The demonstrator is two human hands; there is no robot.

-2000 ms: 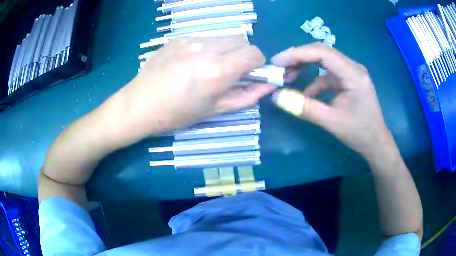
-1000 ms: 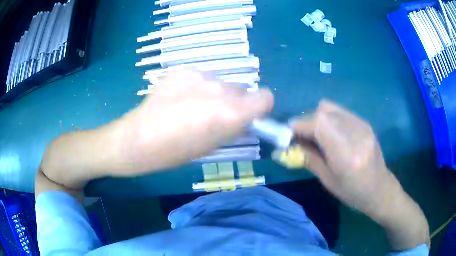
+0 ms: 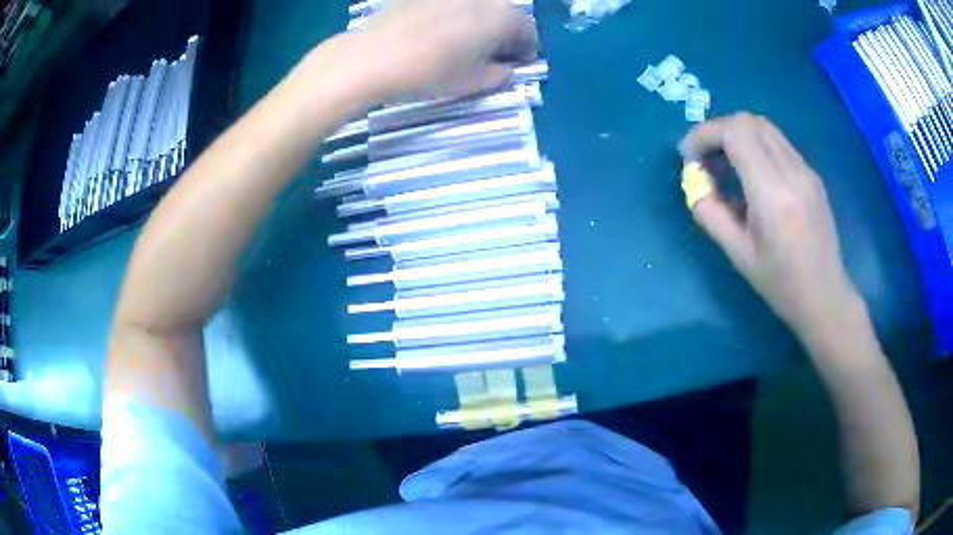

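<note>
Silver-grey tube assemblies lie side by side in a row, thin rods projecting left. My left hand is over the row's top part, fingers curled down at the tubes' right ends; whether it grips one is hidden. My right hand, with yellow tape on the thumb, is right of the row. Its thumb and index fingertips are close together on a small translucent plastic piece, mostly covered by the fingers. More plastic pieces lie loose just above that hand.
A black tray with tubes is at upper left. A blue bin of thin rods is at the right edge. Tape strips over a short bar lie at the near table edge. A crumpled clear item is at the top. A blue crate is lower left.
My left hand has moved up to the row's far part, and the tube held between my hands is no longer seen there. My right hand has moved up and right to the single loose plastic piece.
</note>
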